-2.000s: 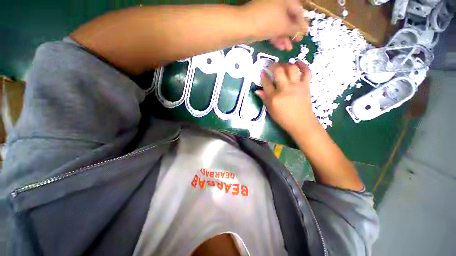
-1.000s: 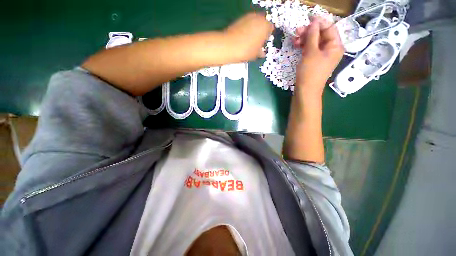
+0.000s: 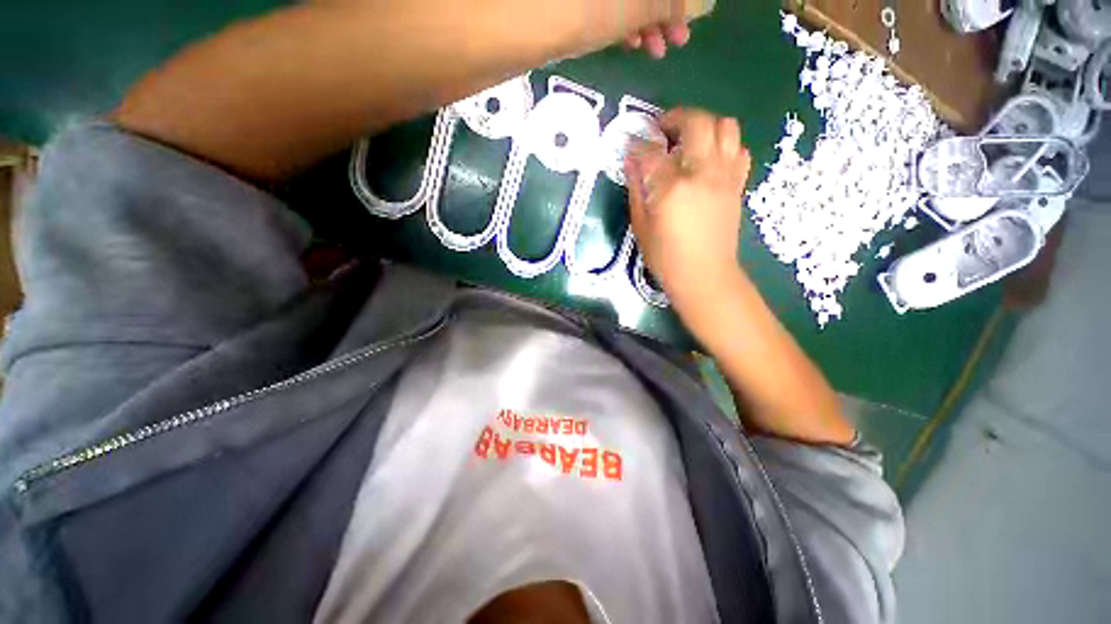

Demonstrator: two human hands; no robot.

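Note:
Several white looped housings (image 3: 472, 232) lie side by side in a slanted row, round-holed heads away from me. My right hand (image 3: 692, 183) is at the heads of the housings at the row's right end and partly covers them. Its fingers are bent, and whether they pinch a small insert cannot be seen. My left hand (image 3: 662, 33) is at the top edge, mostly cut off, with curled fingertips showing above the row. What it holds is hidden. A loose pile of tiny white inserts (image 3: 841, 171) lies right of my right hand.
More white housings (image 3: 969, 262) lie tangled at the far right, beyond the inserts. A brown board (image 3: 932, 55) is at the upper right. The glossy green bench (image 3: 883, 366) ends near my body. Grey floor (image 3: 1023, 488) shows at the lower right.
My right hand has gone from the insert pile back to the housing heads. My left hand has moved up, partly out of the picture. The view has shifted and tilted.

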